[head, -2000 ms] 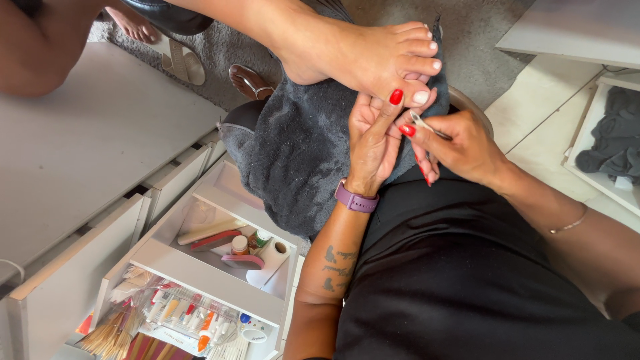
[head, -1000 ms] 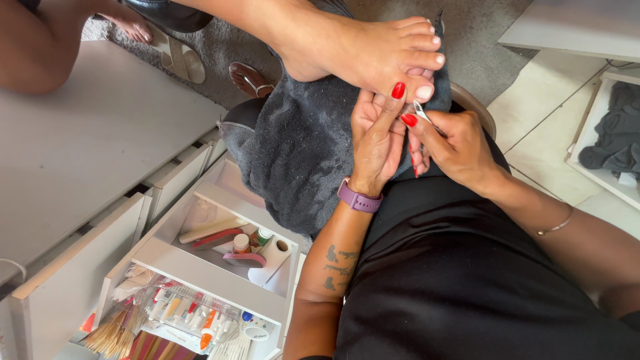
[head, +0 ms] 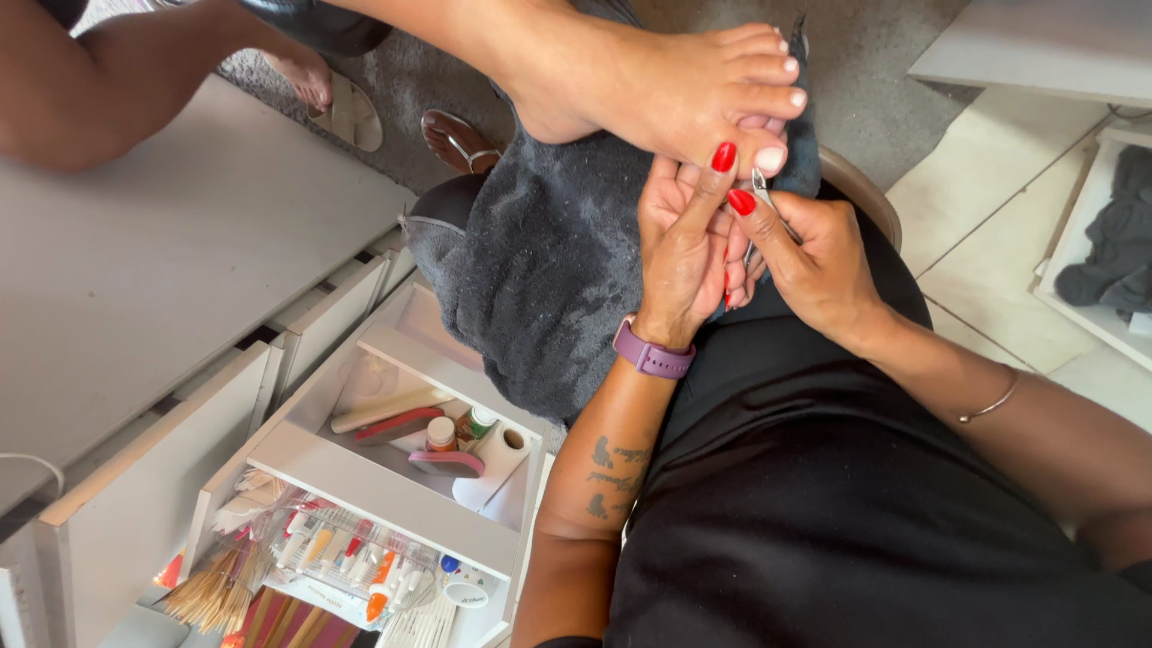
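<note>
Another person's bare foot [head: 630, 85], its toenails painted white, rests over a dark grey towel [head: 558, 261] draped on my lap. My left hand [head: 688, 234] holds the big toe from below, its red-nailed thumb pressed against the toe's side. A metal cuticle nipper [head: 761, 184] is in my right hand [head: 814, 256], its jaws at the edge of the big toenail [head: 769, 160]. The nipper's handles are partly hidden by my fingers.
An open white drawer unit [head: 387, 490] at lower left holds foot files [head: 447, 463], small bottles [head: 441, 434], nail tools and wooden sticks [head: 216, 585]. A grey tabletop [head: 180, 261] lies left. A white drawer [head: 1080, 225] with dark cloths [head: 1116, 238] stands right.
The nipper's jaws have moved from beside my left fingers, below the big toe, up to the edge of its nail. My left hand still holds the toe.
</note>
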